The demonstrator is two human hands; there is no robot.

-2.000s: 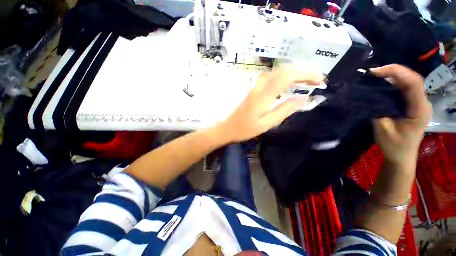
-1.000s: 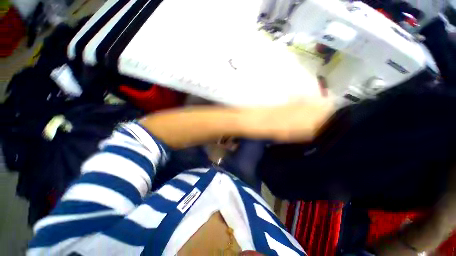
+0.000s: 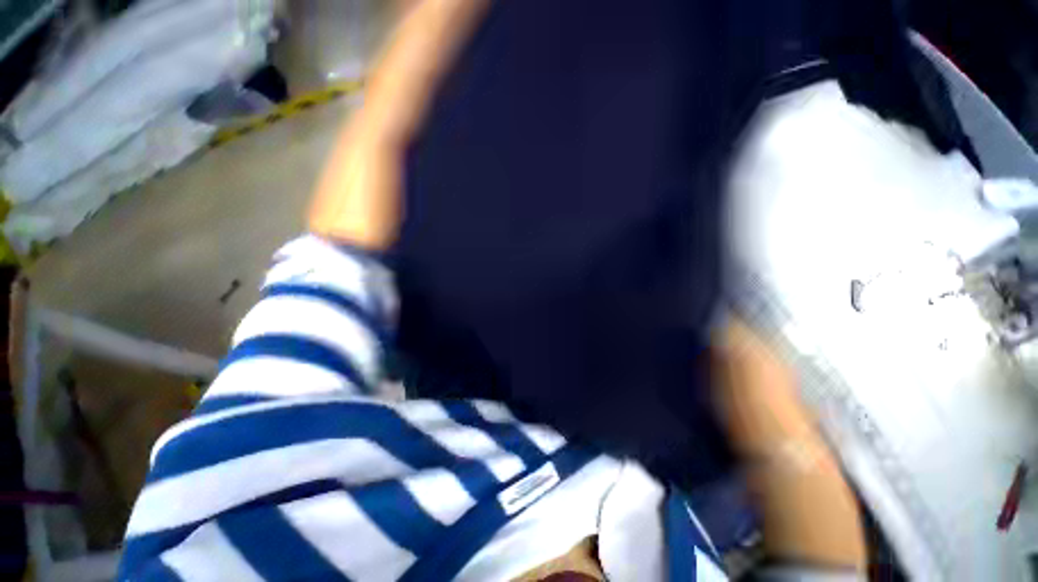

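Note:
A large navy garment is held up in front of me, blurred, and covers the middle of the view. My left forearm runs up along its left side to the top edge, and the left hand is out of the picture. My right hand is at the garment's lower right side, blurred. Its fingers are hidden by the cloth, so its grip cannot be seen.
The white machine table is at right, with metal machine parts at the right edge. Red-handled snips lie on it. Pale wrapped bundles are at upper left, beside yellow-black floor tape.
The view has swung left, so the machine is now at the right edge. The navy garment has moved from right of the machine to in front of me, raised. My left arm now reaches upward.

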